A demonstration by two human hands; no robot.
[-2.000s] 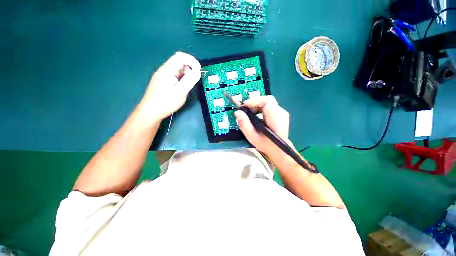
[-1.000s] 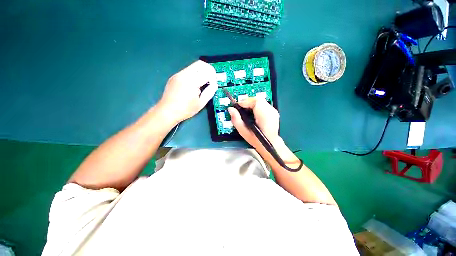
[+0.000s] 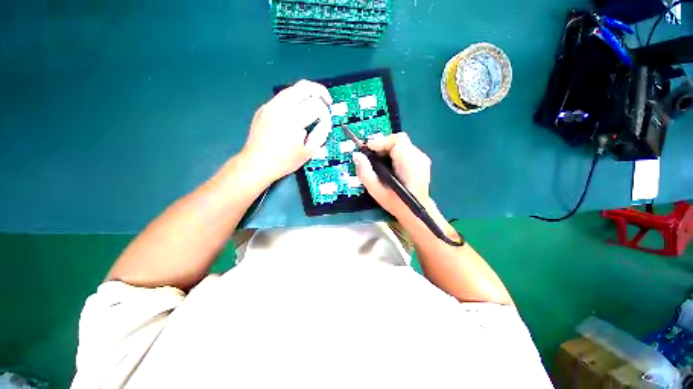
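A green PCB panel [image 3: 368, 125] with white components lies on a black work mat [image 3: 384, 82] in front of me. My right hand [image 3: 403, 169] holds the soldering iron [image 3: 401, 190] like a pen, its metal tip over the middle of the panel. My left hand [image 3: 292, 129] is over the panel's upper left part and hides it. Its fingers are closed together; no solder wire can be made out at its fingertips. A thin dark strand shows below the left wrist.
A stack of green panels [image 3: 332, 21] stands beyond the mat. A round tin [image 3: 479, 77] with grey contents is to the right. The black soldering station [image 3: 646, 114], its cord and a white paper slip [image 3: 645, 179] are far right. A red stool [image 3: 652, 229] stands below the bench edge.
My left hand has moved from the panel's left edge to over its upper left part. The iron's tip stays near the panel's middle. The whole view has shifted slightly.
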